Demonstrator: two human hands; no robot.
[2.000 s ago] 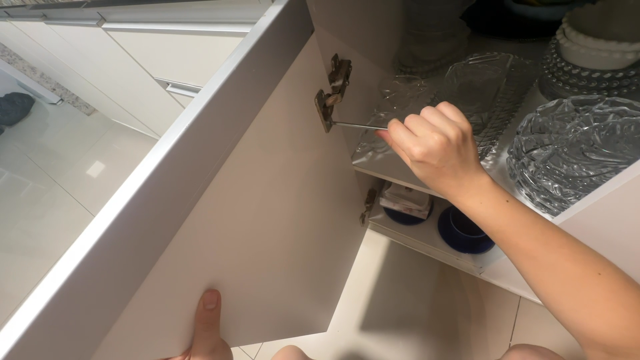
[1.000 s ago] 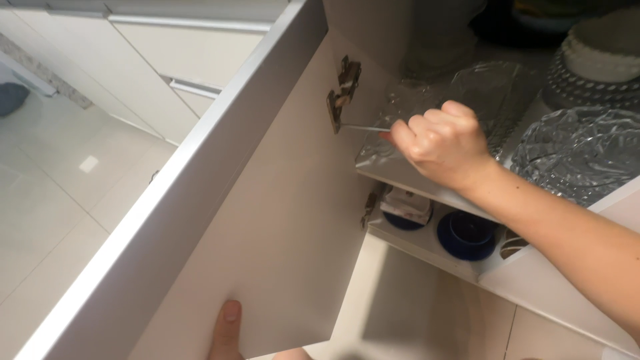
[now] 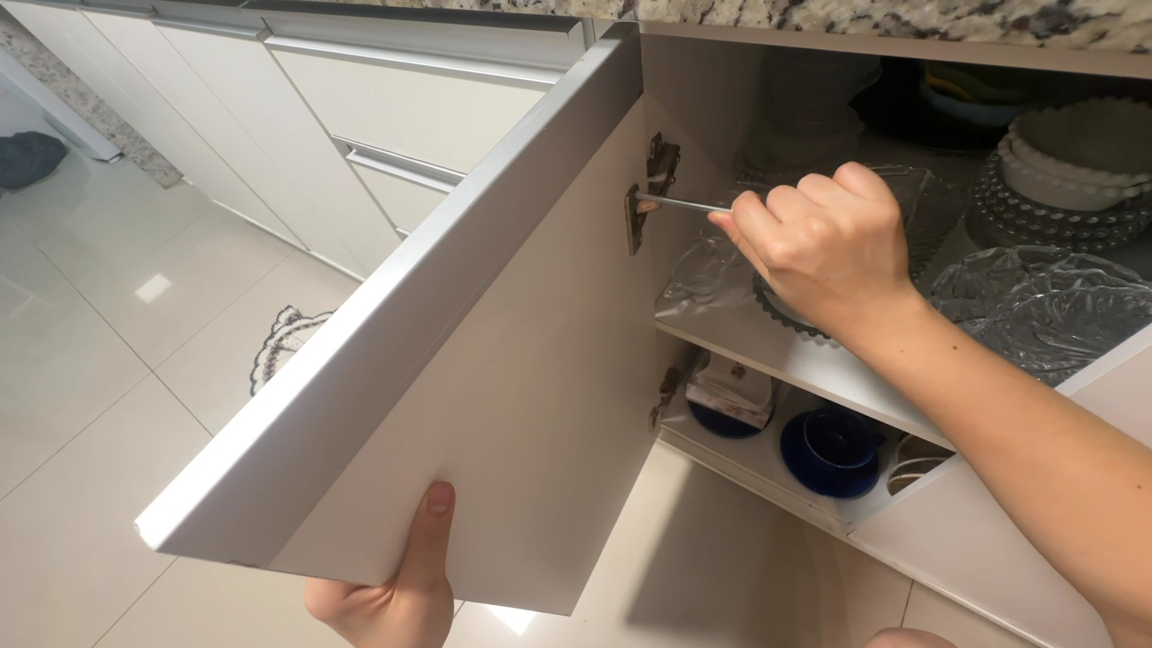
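Note:
My left hand (image 3: 405, 576) grips the bottom edge of an open white cabinet door (image 3: 504, 387), its thumb flat on the inner face. A thin metal shaft, apparently a screwdriver (image 3: 684, 204), extends from my closed right hand (image 3: 823, 243); its handle is hidden in the fist. The shaft's tip meets the upper hinge (image 3: 641, 205), on the door side. A lower hinge (image 3: 664, 396) joins the door near the bottom shelf.
Clear glass dishes (image 3: 1053, 306) and white beaded bowls (image 3: 1071, 153) stand on the upper shelf. Below are a blue cup and saucer (image 3: 830, 450). A granite countertop (image 3: 855, 20) runs above. White drawers (image 3: 405, 99) lie behind the door, and a patterned mat (image 3: 286, 342) on the tiled floor.
The view has shifted, bringing the countertop and the door's near corner into sight. My right hand keeps the shaft at the upper hinge, and my left hand stays on the door.

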